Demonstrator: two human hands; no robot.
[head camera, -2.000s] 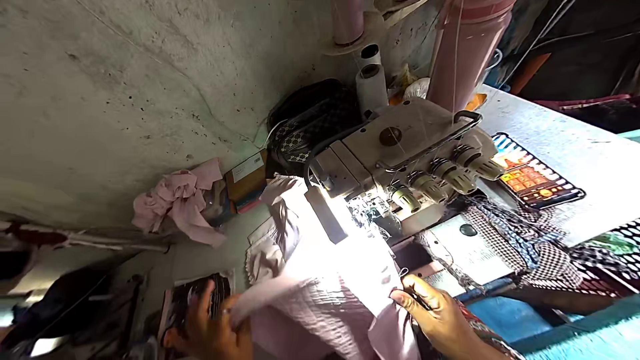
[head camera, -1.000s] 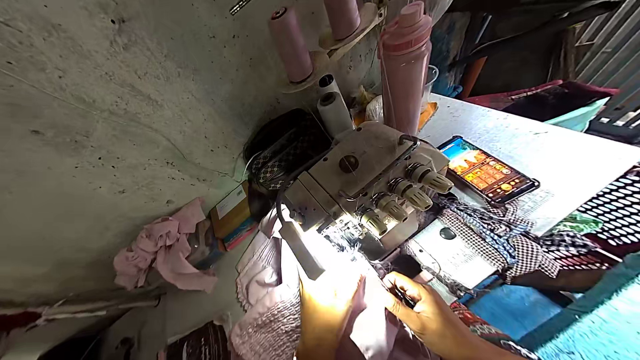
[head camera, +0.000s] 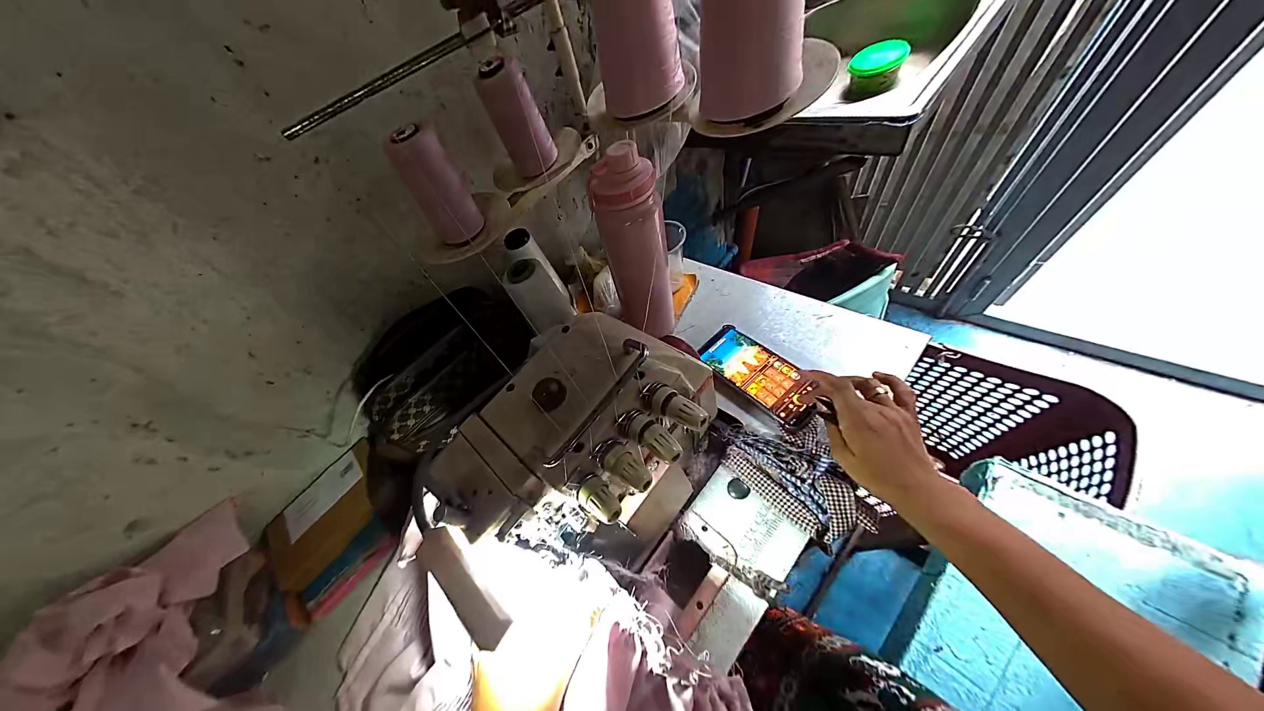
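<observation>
My right hand (head camera: 874, 425) reaches over the white table with its fingertips at the lower edge of a lit smartphone (head camera: 758, 375); the fingers are bent and hold nothing. My left hand (head camera: 528, 681) shows only in part at the bottom, in strong glare, on pink fabric (head camera: 632, 671) below the needle area of an overlock sewing machine (head camera: 563, 405). What its fingers do is hidden. Frayed thread ends lie along the fabric. Checkered cloth scraps (head camera: 790, 474) lie beside the machine, just below the phone.
Pink thread cones (head camera: 434, 183) stand above the machine, near a pink bottle (head camera: 637, 237). A black bag (head camera: 434, 365) and a cardboard box (head camera: 321, 513) sit by the wall. A perforated plastic chair (head camera: 1076, 425) is at the right, and pink cloth (head camera: 128, 632) lies at lower left.
My right hand has left the fabric beside the machine and moved out to the phone. The left hand remains by the fabric under the machine. The view has swung right.
</observation>
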